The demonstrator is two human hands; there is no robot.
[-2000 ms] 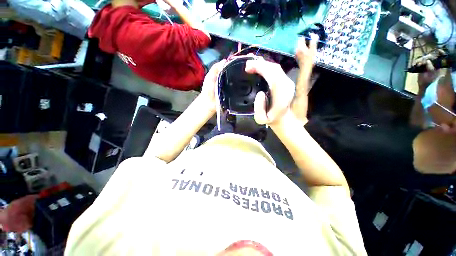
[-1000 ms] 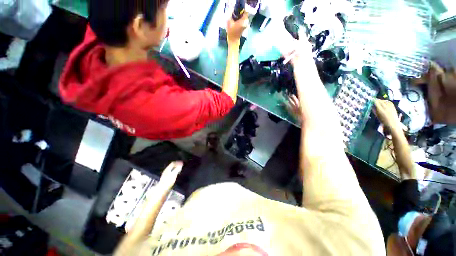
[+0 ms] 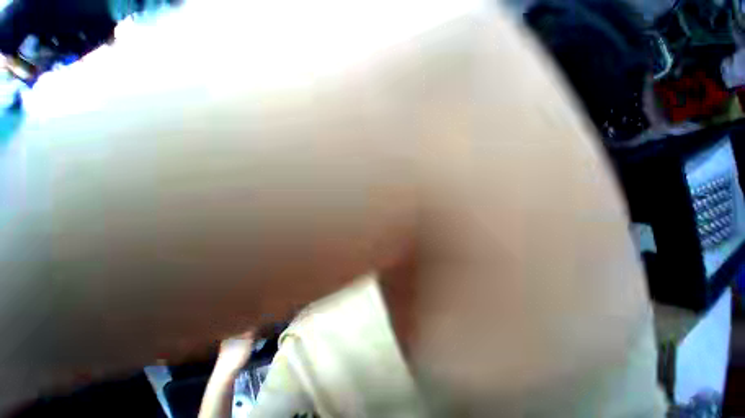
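Note:
A bent arm, very close to the camera and blurred, fills most of the view; it looks like my own right arm, and my right hand does not show. My left hand (image 3: 235, 349) is small and blurred at the lower left, partly cut off by the near arm. It is beside a dark bin with white parts (image 3: 243, 397). Whether my left hand holds anything cannot be told. The arm hides the bench and the work.
At the right, a dark crate or shelf (image 3: 671, 204) stands beside a pale tray with rows of small pockets or parts (image 3: 712, 208). A red item (image 3: 693, 95) and dark clutter are at the upper right. Blurred dark shapes show at the upper left.
The black cup-shaped part held in both hands two seconds ago is out of view. The near arm has swung up across the camera. The view has turned, and the red-sleeved coworker no longer shows.

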